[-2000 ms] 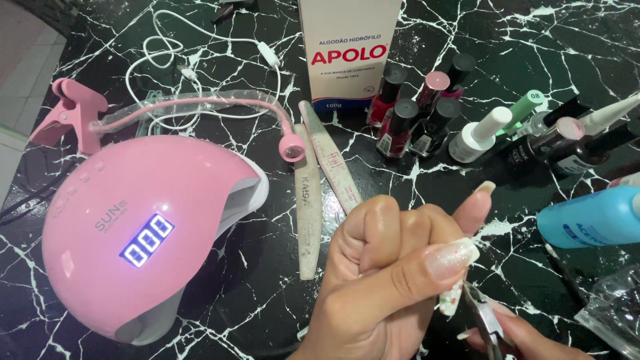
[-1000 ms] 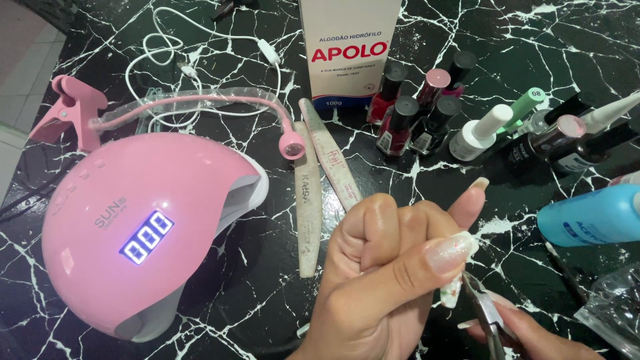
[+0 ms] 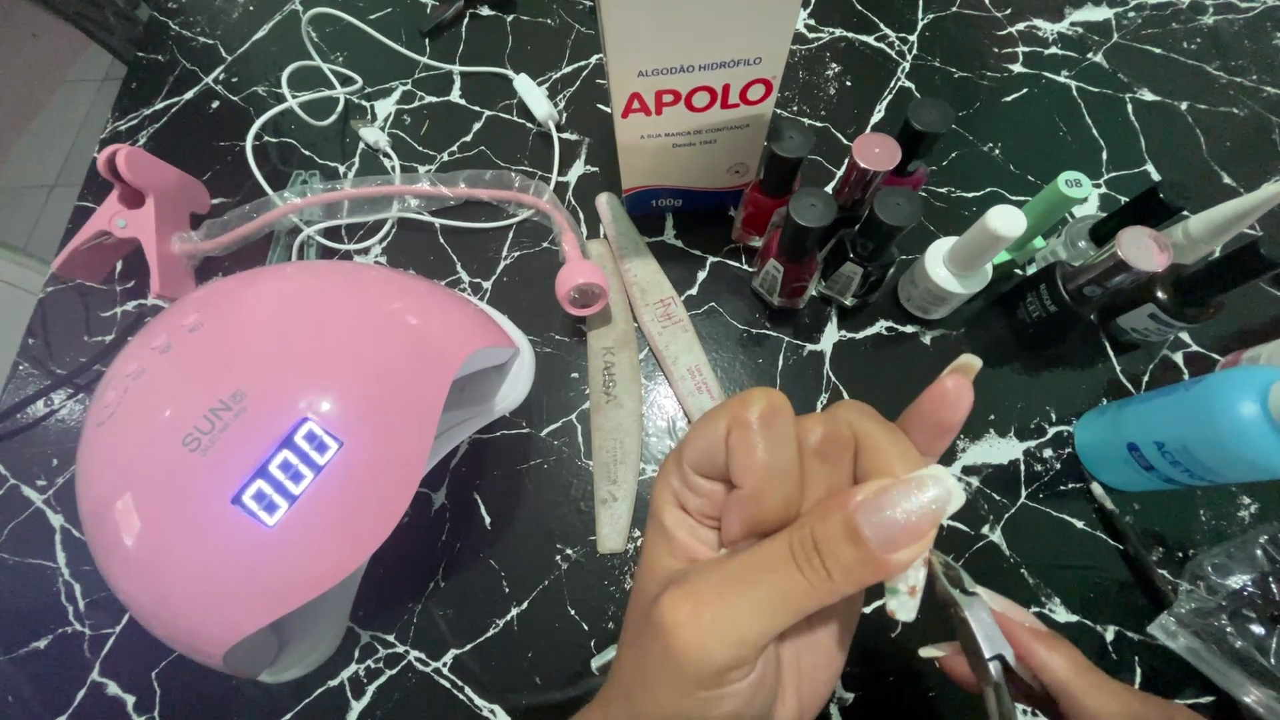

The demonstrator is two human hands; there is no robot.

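Observation:
My left hand [image 3: 770,560] is raised palm inward at the lower middle, its fingers curled and its thumb lying across them. The thumbnail is long and glittery; a decorated nail [image 3: 906,592] shows just below the thumb's tip. At the bottom right my right hand [image 3: 1060,660] grips metal cuticle nippers [image 3: 975,630], whose jaws are beside that decorated nail. Whether the jaws touch the nail or skin cannot be told. Part of the right hand is cut off by the frame's bottom edge.
A pink nail lamp [image 3: 290,440] stands left, behind it a pink clip light [image 3: 582,286] and a white cable [image 3: 400,215]. Two nail files [image 3: 612,440] lie near a cotton box [image 3: 700,110]. Nail polish bottles [image 3: 785,260], a blue acetone bottle [image 3: 1180,430] and clear plastic [image 3: 1230,610] are right.

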